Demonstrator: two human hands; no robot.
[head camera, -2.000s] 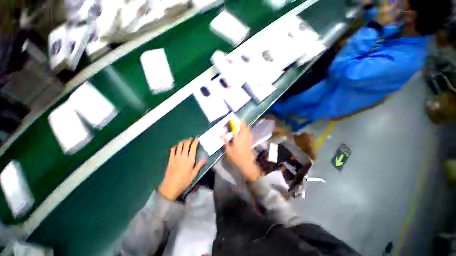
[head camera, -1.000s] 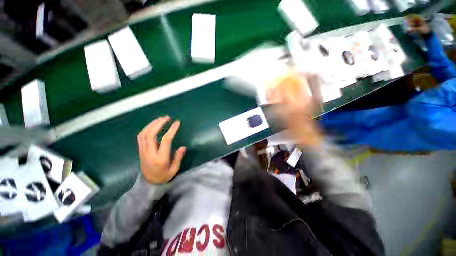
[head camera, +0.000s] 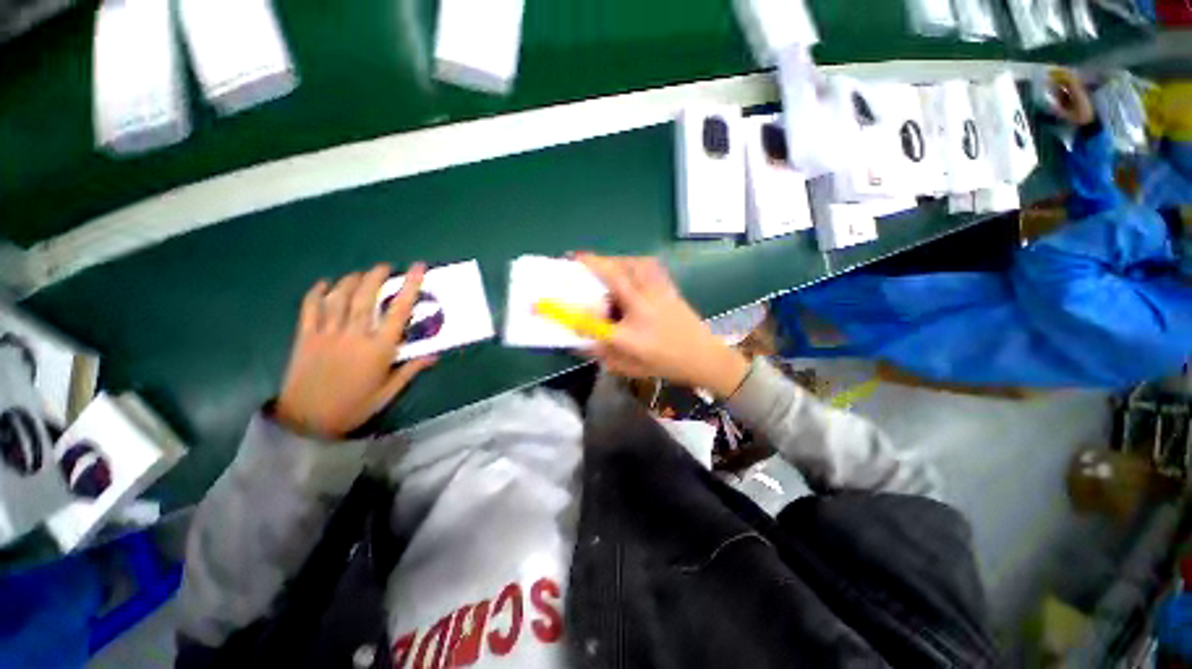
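Two white pieces lie end to end on the green work surface in front of me, a narrow gap between them. My left hand (head camera: 350, 350) is on the left one, a white watch box (head camera: 460, 307) with a dark round strap picture, its fingers over the left end. My right hand (head camera: 658, 327) holds a slim yellow tool (head camera: 573, 319) and grips the right end of the other piece, a plain white box or sleeve (head camera: 529, 285). The yellow tool lies across that piece and is slightly blurred.
Watch boxes (head camera: 712, 170) stand in overlapping rows at the right. More boxes (head camera: 111, 460) lie at the left edge. A pale rail (head camera: 392, 154) divides the surface from the belt, which carries white boxes (head camera: 235, 50). A person's blue sleeve (head camera: 902, 307) is at right; scrap lies below the edge.
My left hand has moved onto the dark-strap box. My right hand has come back from the right-hand boxes to the plain white piece beside it. The view has shifted.
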